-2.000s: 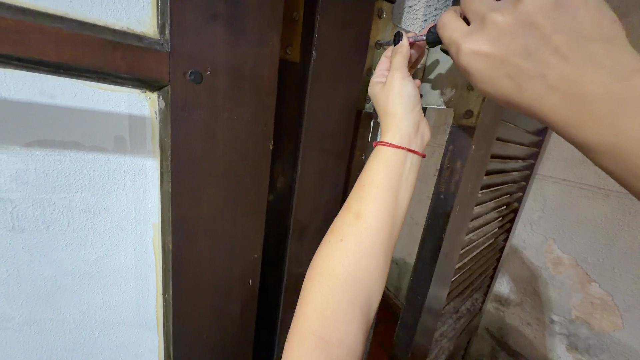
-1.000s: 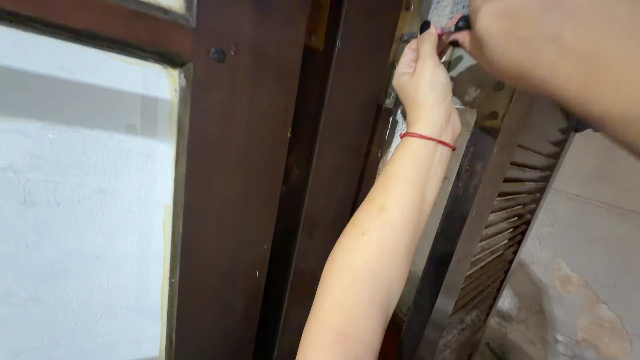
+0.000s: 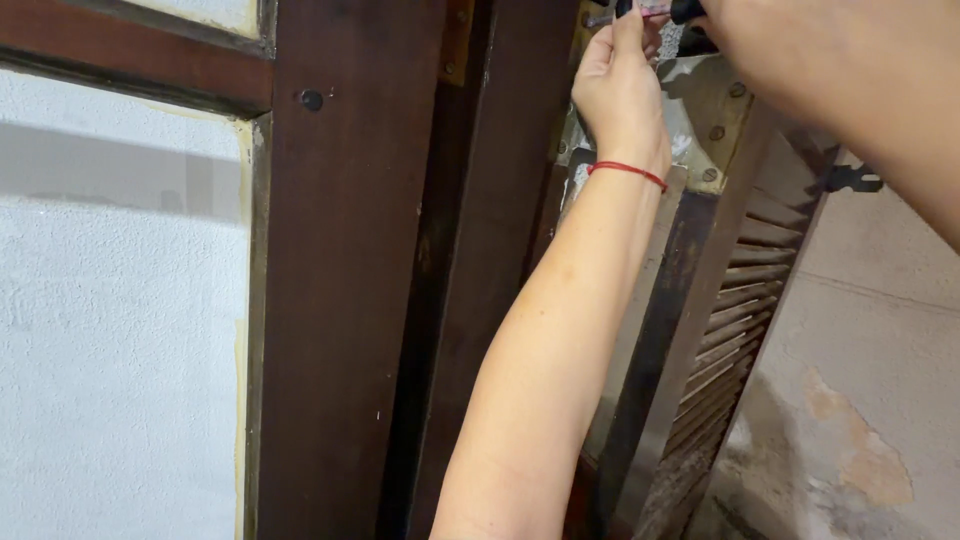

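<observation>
My left hand (image 3: 622, 90), with a red string bracelet (image 3: 628, 171) at the wrist, pinches the thin shaft of a screwdriver (image 3: 657, 10) between thumb and fingertips at the top edge. My right hand (image 3: 739, 30), partly cut off by the frame, is closed around its black handle. The screwdriver lies roughly level, its tip pointing left at a screw (image 3: 588, 20) on the brass hinge leaf at the door frame; whether they touch is hard to tell. To the right, a worn brass hinge leaf (image 3: 720, 112) with slotted screws is fixed to the louvered shutter.
A dark wooden door stile (image 3: 345, 262) with a black round plug (image 3: 311, 100) stands left, beside a white panel (image 3: 120, 337). The louvered wooden shutter (image 3: 731, 322) stands open at right, near a peeling plaster wall (image 3: 885, 300) and a dark metal catch (image 3: 853, 178).
Both hands remain at the screwdriver near the hinge. The right forearm has shifted and covers more of the upper right than two seconds ago.
</observation>
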